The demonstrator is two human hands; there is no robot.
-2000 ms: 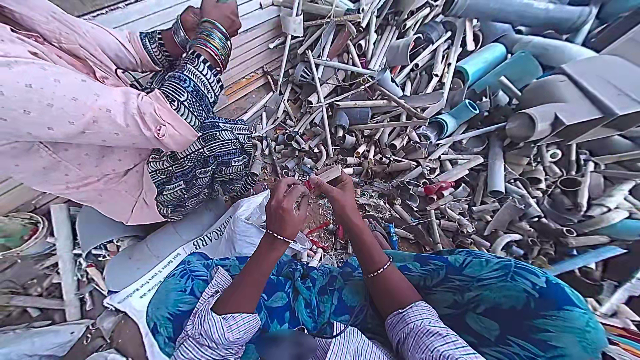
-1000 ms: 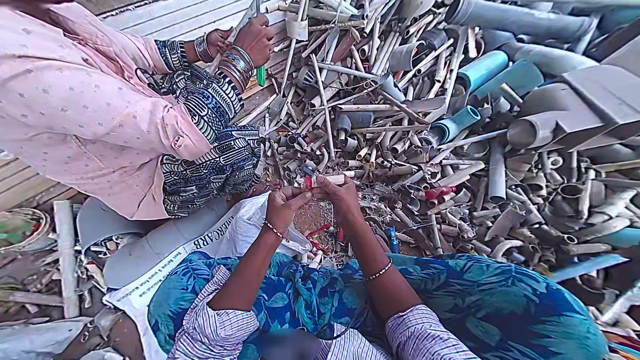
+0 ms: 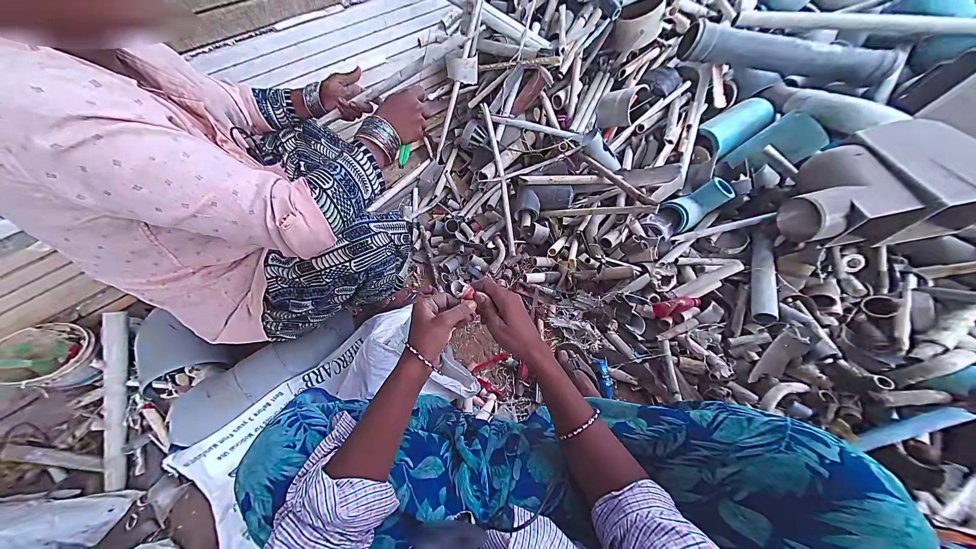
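Note:
My left hand (image 3: 436, 324) and my right hand (image 3: 507, 316) meet in front of my lap. Between their fingertips is a small whitish pipe piece (image 3: 460, 288) with a red part (image 3: 468, 293) at its right side; the fingers hide much of it. Below my hands lie red scraps (image 3: 492, 361) on the ground and a white woven sack (image 3: 381, 351) to the left. Just beyond my fingers begins a heap of cut plastic pipe pieces (image 3: 602, 259). A blue-and-teal leaf-patterned cloth (image 3: 442, 457) covers my lap.
At the left sits a co-worker in pink clothing (image 3: 152, 191), whose hands hold a pale pipe and something green (image 3: 404, 155). Larger grey pipes (image 3: 793, 55) and teal pipes (image 3: 736, 126) lie at the upper right. A round basket (image 3: 76, 374) stands at the far left.
My hands have stayed close together, and the small piece between them has turned. The co-worker's hands have moved apart and, since the first frame, lower in view.

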